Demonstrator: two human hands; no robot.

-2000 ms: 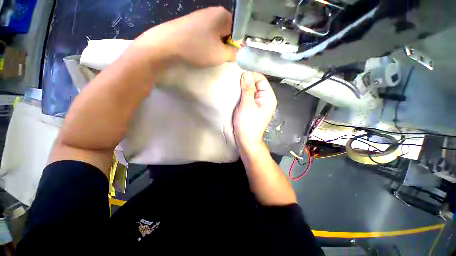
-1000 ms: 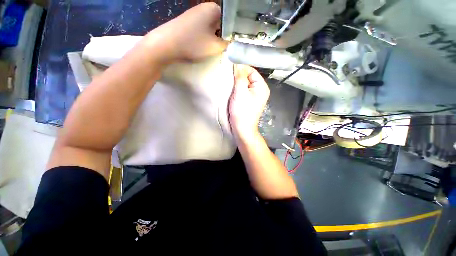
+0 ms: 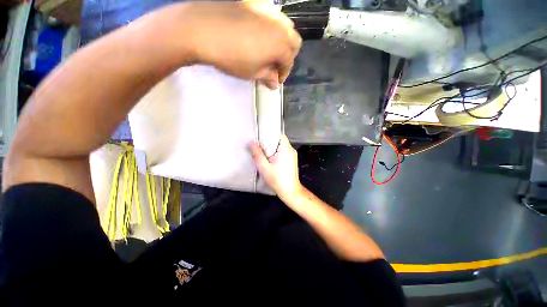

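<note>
A cream cover piece [image 3: 201, 123] lies on the dark tabletop in front of me, with a narrow seam strip [image 3: 269, 114] along its right side. My left hand [image 3: 255, 45] reaches over the cover and has its fingertips closed on the upper end of the strip. My left forearm hides part of the cover. My right hand [image 3: 279, 165] grips the strip's lower end, thumb on top. The pale cylinder arm [image 3: 390, 30] is beyond and to the right. The needle area is not in view.
A stack of cover pieces with yellow edges [image 3: 123, 195] hangs at my left. A dark tabletop part [image 3: 333, 90] lies right of the cover. Black cables and a red loop [image 3: 385, 165] hang beside a white shelf with a tape roll [image 3: 471, 108]. Yellow floor line [image 3: 474, 265] at lower right.
The cover is away from the cylinder arm's end, and its seam strip now shows. My left hand has moved onto the strip, and my right hand is lower along it. The view has shifted.
</note>
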